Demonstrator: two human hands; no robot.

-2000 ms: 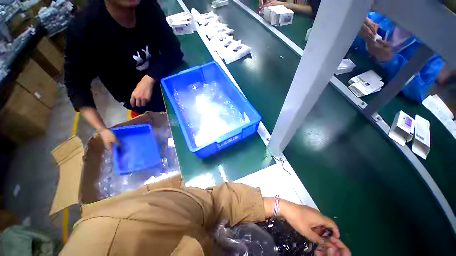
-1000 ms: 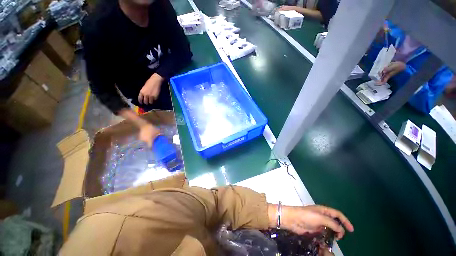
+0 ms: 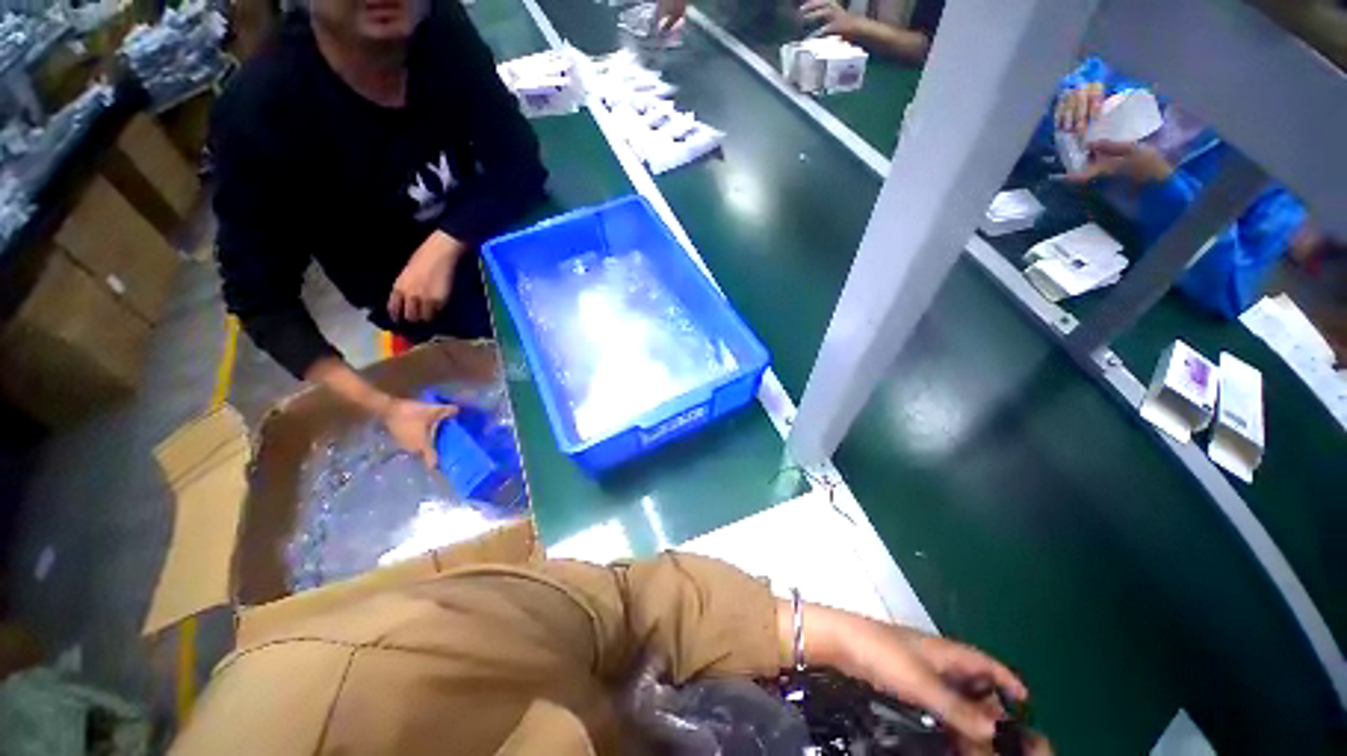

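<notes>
My left hand (image 3: 938,682), with a bracelet at the wrist, is at the lower right. Its fingers curl around a dark, blurred thing that looks like a black cable (image 3: 1013,731). Only a small part of what seems to be my right hand (image 3: 1034,747) shows at the bottom edge; its grip is hidden. More black cables (image 3: 842,706) lie under my left wrist, beside a shiny clear plastic bag (image 3: 709,716) at my sleeve. A white work sheet (image 3: 798,554) lies beyond my forearm.
A blue tote (image 3: 628,332) holds shiny clear items. A neighbour holds a small blue tray (image 3: 476,455) over a cardboard carton (image 3: 200,510). A post (image 3: 931,222) stands beside the green belt (image 3: 960,443). A white tip (image 3: 1182,739) shows at lower right.
My left hand has shifted slightly, its fingers now more spread around the dark thing. The neighbour's blue tray has tipped over inside the carton. A white tip has appeared at the lower right.
</notes>
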